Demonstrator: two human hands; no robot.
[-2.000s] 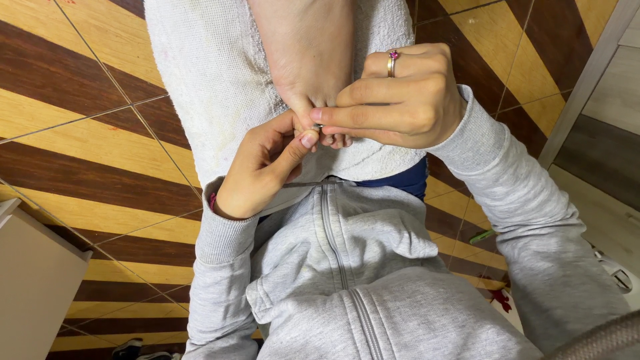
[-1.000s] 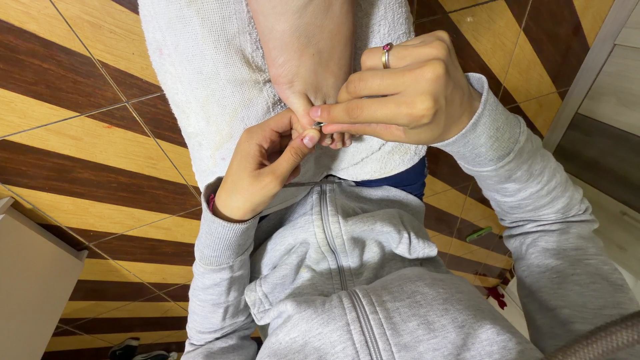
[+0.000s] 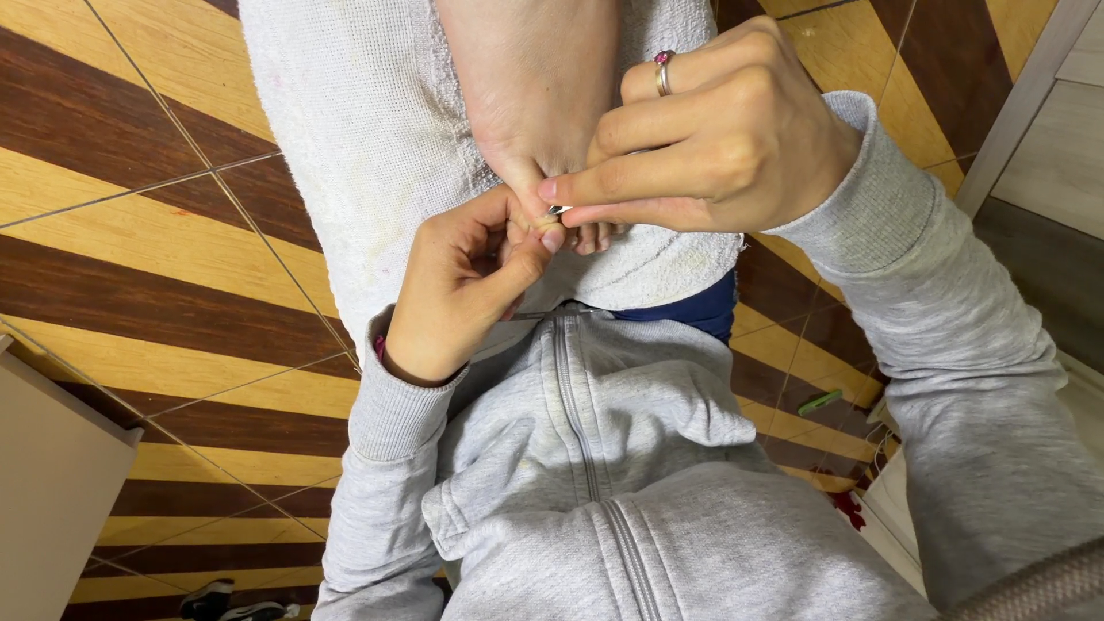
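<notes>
A person's bare foot [image 3: 543, 95] lies on a white towel [image 3: 362, 129] spread over my lap, its toes toward me. My left hand [image 3: 470, 276] grips the big toe between thumb and fingers. From the right, my right hand [image 3: 699, 138], with a ring on one finger, pinches a small metal tool [image 3: 556, 210] between thumb and fingers. Its tip is at the big toe's nail, close to my left thumb. Most of the tool is hidden in my right hand, so its kind cannot be told. The smaller toes [image 3: 593, 237] show below my right hand.
Striped brown and yellow floor tiles [image 3: 172, 285] lie below. A pale cabinet [image 3: 56, 492] stands at the lower left, with dark shoes [image 3: 207, 599] near it. A green object [image 3: 819, 403] is on the floor at the right. Pale wooden panelling [image 3: 1052, 147] borders the right edge.
</notes>
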